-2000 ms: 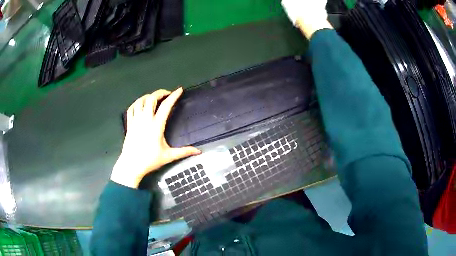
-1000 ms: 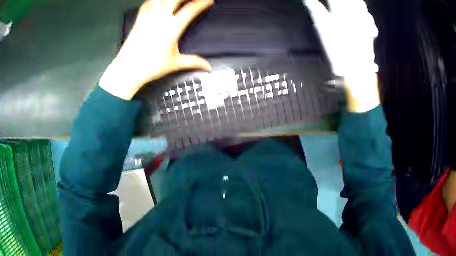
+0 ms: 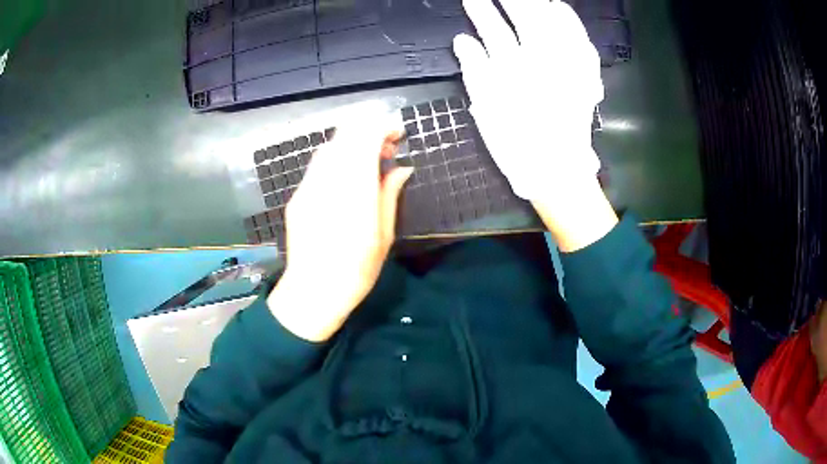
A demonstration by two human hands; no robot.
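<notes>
A long black moulded panel point(image 3: 313, 47) lies at the top of the view, its ribbed side up. The dark pad sheet point(image 3: 449, 168) lies on the near side of it, with pale gaps in its grid. My left hand point(image 3: 340, 217) is bare and over the sheet, thumb and fingertips bent together around a small dark piece, likely an adhesive pad point(image 3: 391, 164). My right hand point(image 3: 535, 100), in a white glove, lies flat with fingers apart across the panel's near edge and the right part of the sheet, hiding both beneath it.
Black panels point(image 3: 748, 154) stand in a thick row at the right of the dark green bench point(image 3: 118, 172). Below the bench are green mesh crates point(image 3: 68, 344), a pale board point(image 3: 181, 340), a red stool point(image 3: 694, 272) and, at right, a person's red sleeve point(image 3: 793, 399).
The panel now shows ribs where a smooth face showed before. My left hand has left the panel and come down onto the pad sheet. My right hand has moved left over the panel and sheet.
</notes>
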